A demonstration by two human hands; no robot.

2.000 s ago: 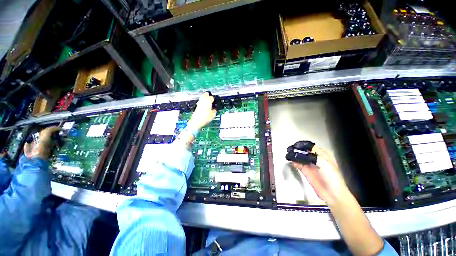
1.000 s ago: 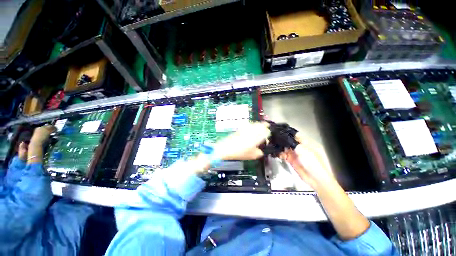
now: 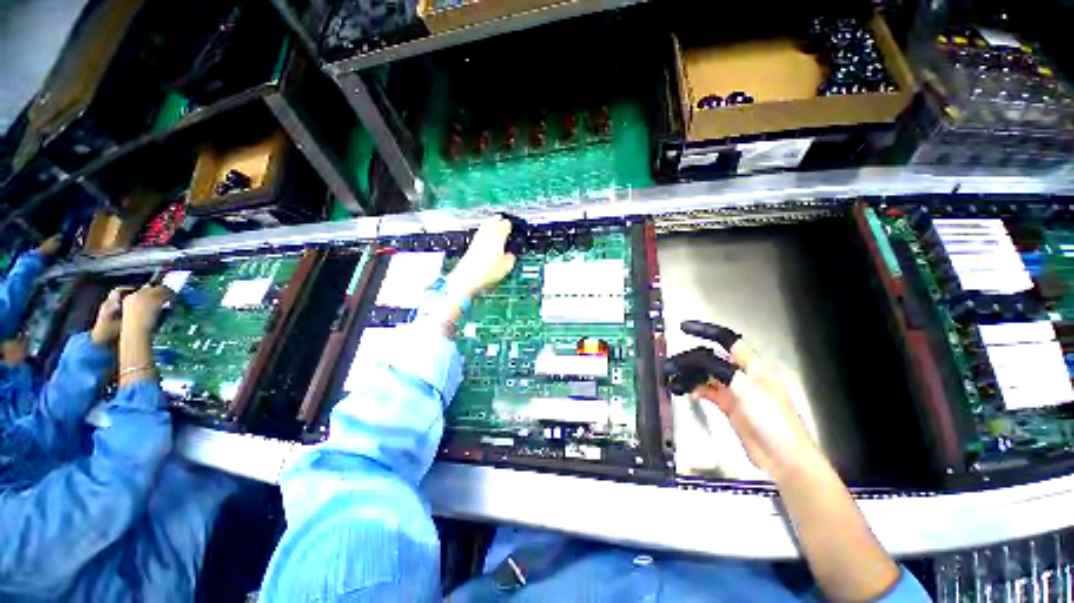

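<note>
A large green circuit board (image 3: 495,365) lies in a dark carrier with reddish-brown side bars. My left hand (image 3: 481,262) reaches over it to its back edge, fingertips at a black component (image 3: 514,233); whether they grip it is hard to tell. Dark round parts stand in a row beside it. My right hand (image 3: 754,401) is raised over the pale gap right of the board, palm up, with black components (image 3: 697,370) at its fingers. Its fingertips look black too. Pale heatsink-like blocks (image 3: 583,291) and a yellow-red part (image 3: 591,348) sit on the board.
Another board (image 3: 1025,295) lies at the right. A silver rail (image 3: 754,518) runs along the front. A cardboard box (image 3: 754,88) with round black parts is on the shelf behind. At the left, another person's hands (image 3: 136,316) are over a further board.
A second ago both my hands met at the black components over the gap. My left hand has moved back left to the board's back edge. My right hand has stayed over the gap, its fingers more spread.
</note>
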